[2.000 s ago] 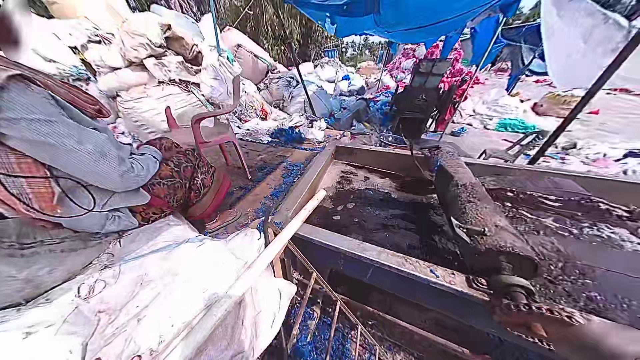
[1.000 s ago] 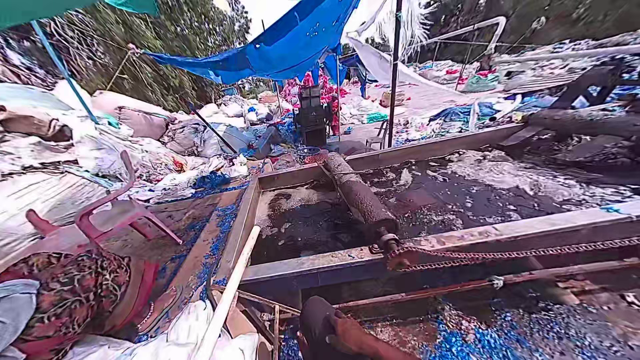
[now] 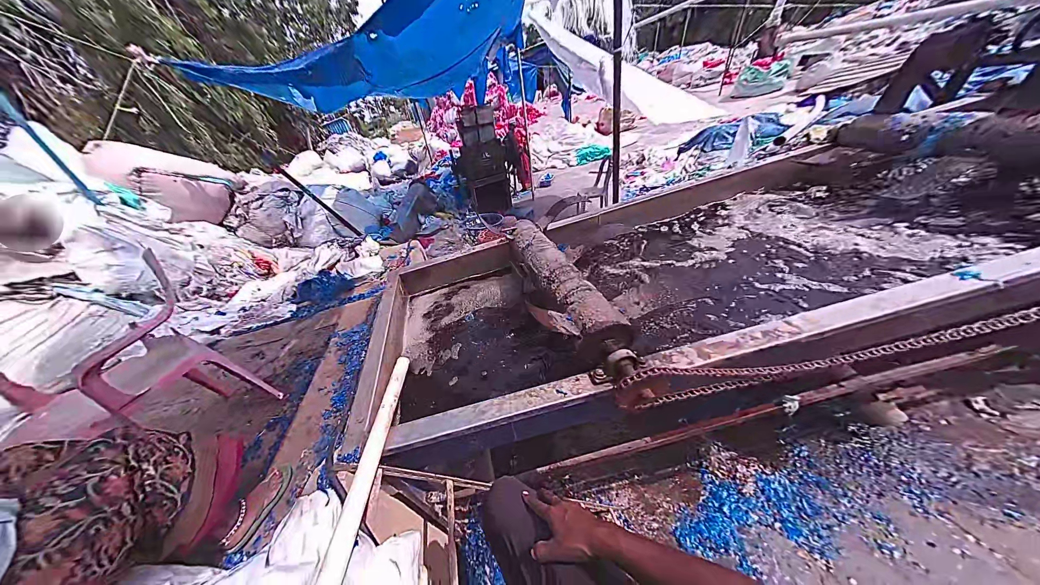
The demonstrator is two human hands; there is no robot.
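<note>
My right hand (image 3: 562,526) rests with spread fingers on my own knee (image 3: 510,524), at the bottom centre. My left hand is out of view. Left of the knee, a pale pole (image 3: 367,471) leans by the corner of a metal tank (image 3: 487,424) of dark, foamy water. A ribbed roller (image 3: 569,280) lies across the tank, with a sprocket (image 3: 642,388) at its near end and a chain (image 3: 877,348) running off to the right. White sacking (image 3: 301,540) lies beside the pole's lower part.
A seated person's patterned clothing (image 3: 97,504) and foot show at lower left, near a pink plastic chair (image 3: 122,382). Blue plastic flakes (image 3: 756,504) cover the ground on the right. Stuffed sacks (image 3: 179,191), a blue tarpaulin (image 3: 382,53) and a dark post (image 3: 617,106) stand or hang beyond.
The view has swung right, bringing the chain and the wider tank into sight. My right hand, on my knee, was not visible in the earliest frame.
</note>
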